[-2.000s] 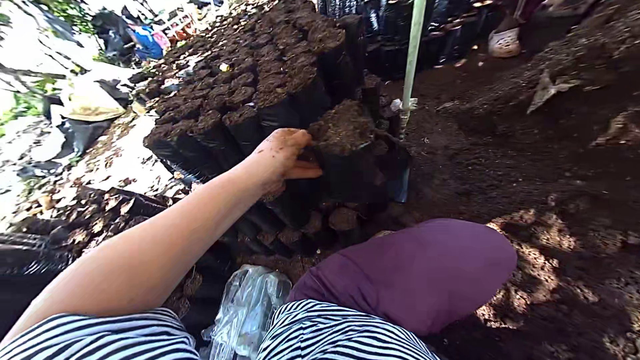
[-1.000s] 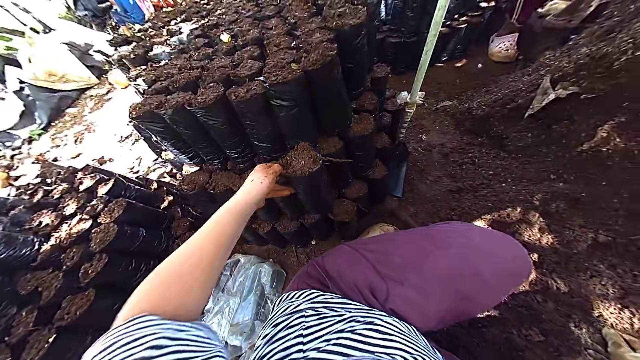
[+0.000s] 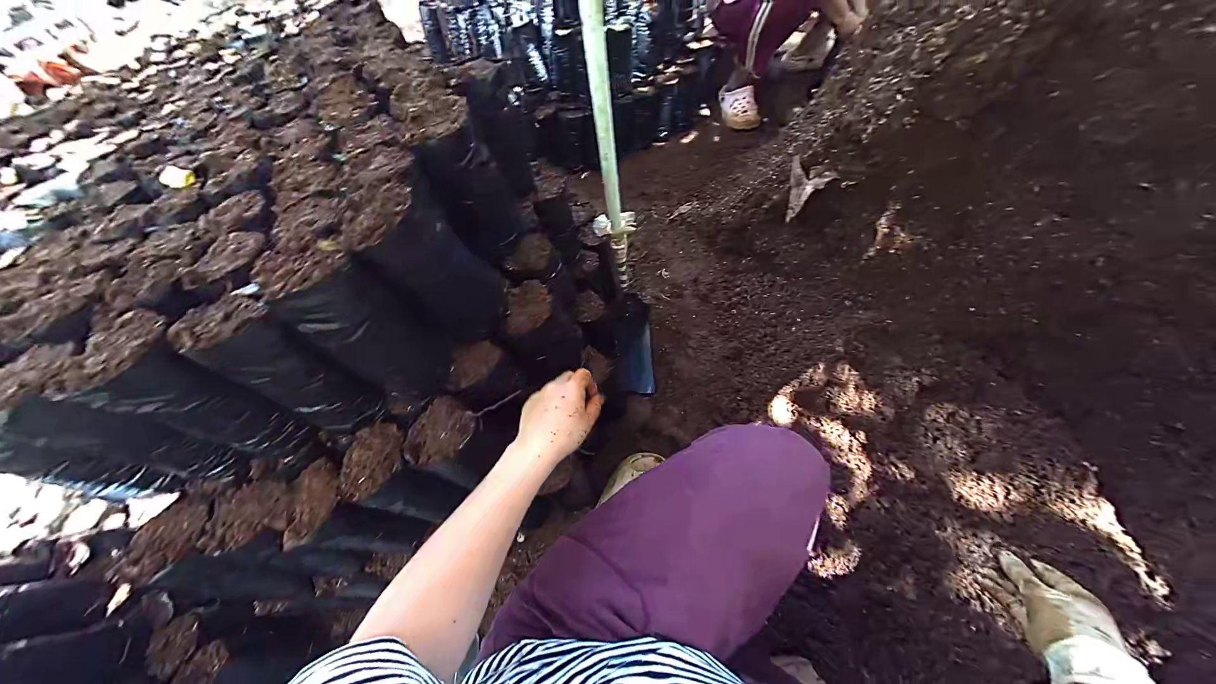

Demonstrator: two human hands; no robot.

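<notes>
My bare left hand point(image 3: 560, 410), dusted with soil, has its fingers curled at the right edge of the lower soil-filled black plastic bags point(image 3: 527, 309). Its fingertips point away from the camera, and whether they grip anything is hidden. Just beyond it stands the dark blade of a shovel point(image 3: 636, 351) with a pale green handle point(image 3: 600, 104). My right hand point(image 3: 1059, 600), in a dirty light-coloured glove, rests on the loose dark soil point(image 3: 912, 332) at lower right, fingers slightly spread and nothing visible in it.
Taller soil-filled bags point(image 3: 351, 313) form a dense block at left. More black bags point(image 3: 570, 76) stand at the back. Another person's leg and light clog point(image 3: 739, 106) show at the top, beside a soil mound point(image 3: 959, 85). My bent knee point(image 3: 731, 513) is in front.
Two seconds ago my left hand was at a soil-filled bag, and one second ago beside a bag standing in the stack. It has since moved right, towards the shovel. The gloved hand has come further into view.
</notes>
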